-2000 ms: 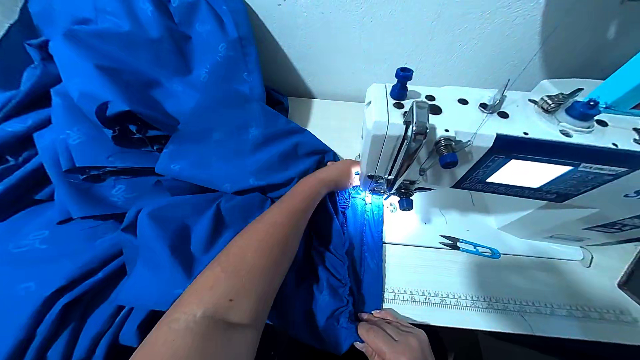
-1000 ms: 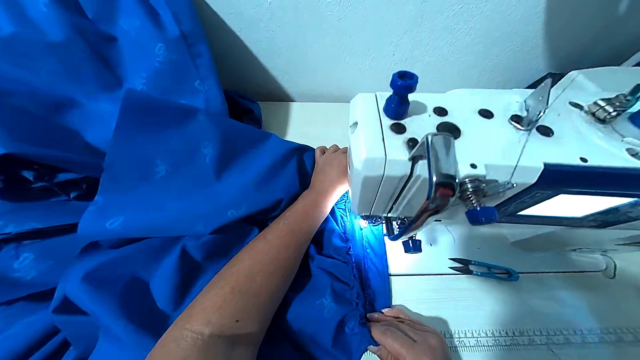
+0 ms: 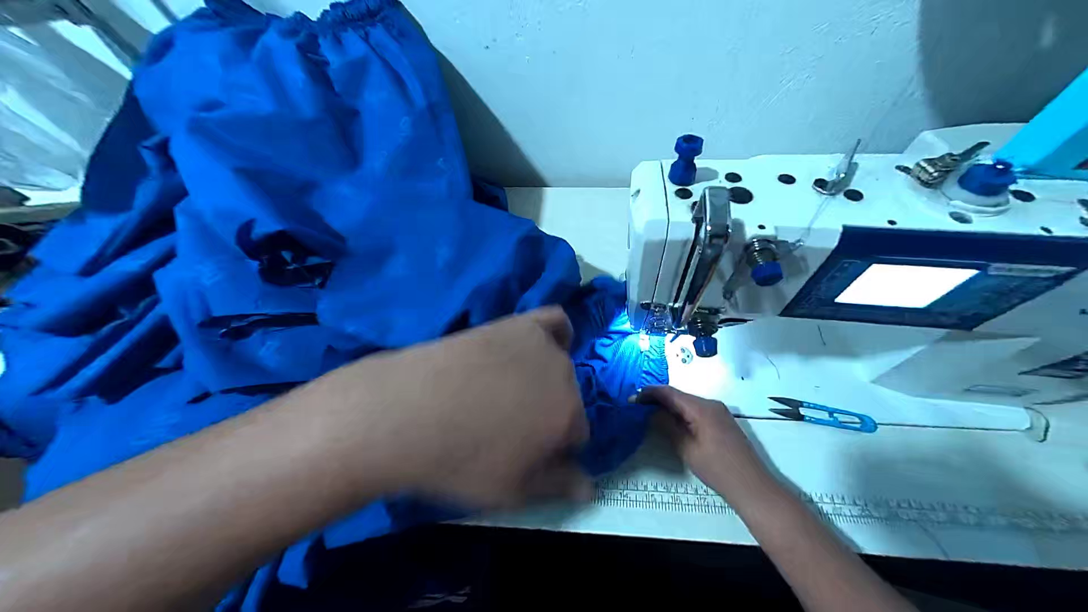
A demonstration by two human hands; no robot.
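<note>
Blue printed fabric (image 3: 408, 229) with gathered edges spreads over the left side and runs under the needle area of a white sewing machine (image 3: 765, 221), where a lamp shines on it. My right hand (image 3: 693, 421) pinches the fabric's edge just in front of the needle. Blurred by motion, my left hand (image 3: 510, 408) is above the fabric to the left of the needle; its fingers point down and whether they hold cloth cannot be made out.
Blue thread snips (image 3: 824, 415) lie on the machine bed, right of my right hand. A measuring scale (image 3: 850, 508) runs along the table's front edge. Behind the machine stands a pale wall (image 3: 578, 93). Clear plastic (image 3: 51, 102) shows at the upper left.
My left hand has come away from beside the needle toward the front. My right hand has moved from the table's front edge up close to the needle, and the fabric there is now bunched.
</note>
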